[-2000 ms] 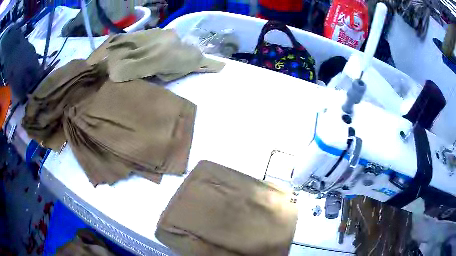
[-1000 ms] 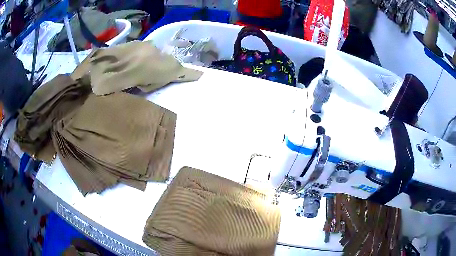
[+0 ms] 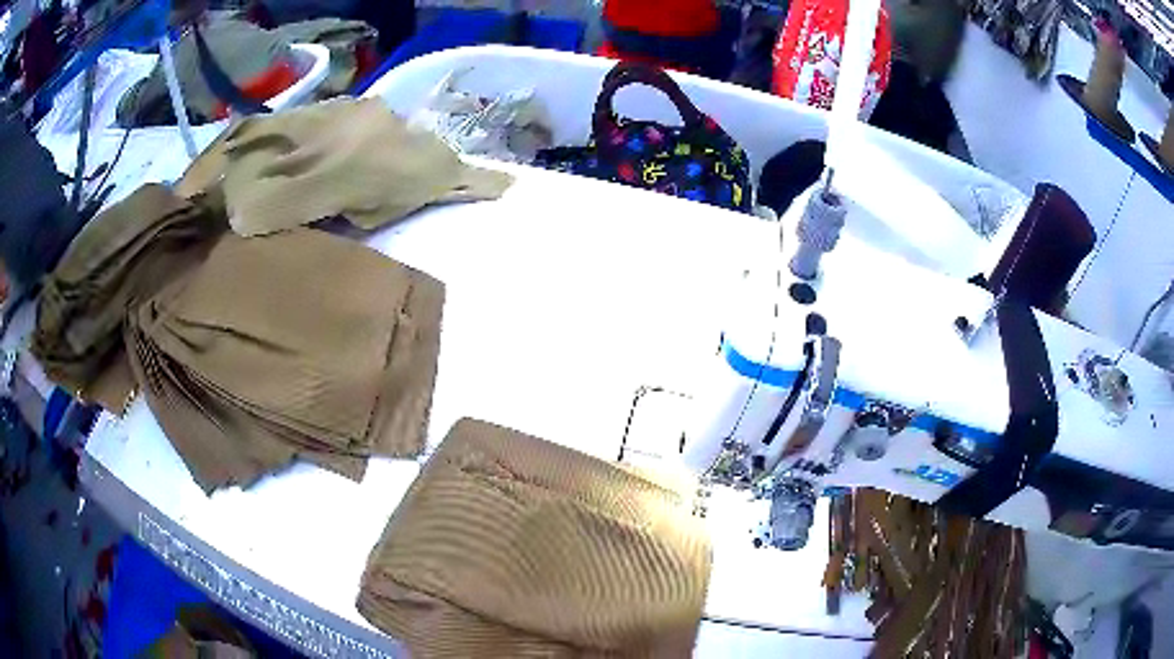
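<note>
Neither of my hands is in view. A tan-brown ribbed stack of cut panels [image 3: 541, 547] lies at the table's front edge, its right side close to the needle area [image 3: 721, 479]. The white sewing machine [image 3: 888, 341] with a blue stripe stands at the right. More brown panels [image 3: 290, 335] lie fanned at the left, bunched at their left end. A lighter tan piece [image 3: 335, 161] lies partly over them. A bundle of dark brown strips [image 3: 927, 566] lies under the machine arm.
A patterned handbag [image 3: 676, 155] sits in the white trough [image 3: 541, 77] behind the table. A black band [image 3: 1024, 412] wraps the machine head. A dark maroon cylinder [image 3: 1045, 245] stands behind it. A red printed bag [image 3: 830, 54] is at the back. Blue material [image 3: 148, 599] is below the table, lower left.
The view has shifted right since the earliest frame, so the table, panels and machine appear further left. The panels and strips look unmoved on the table.
</note>
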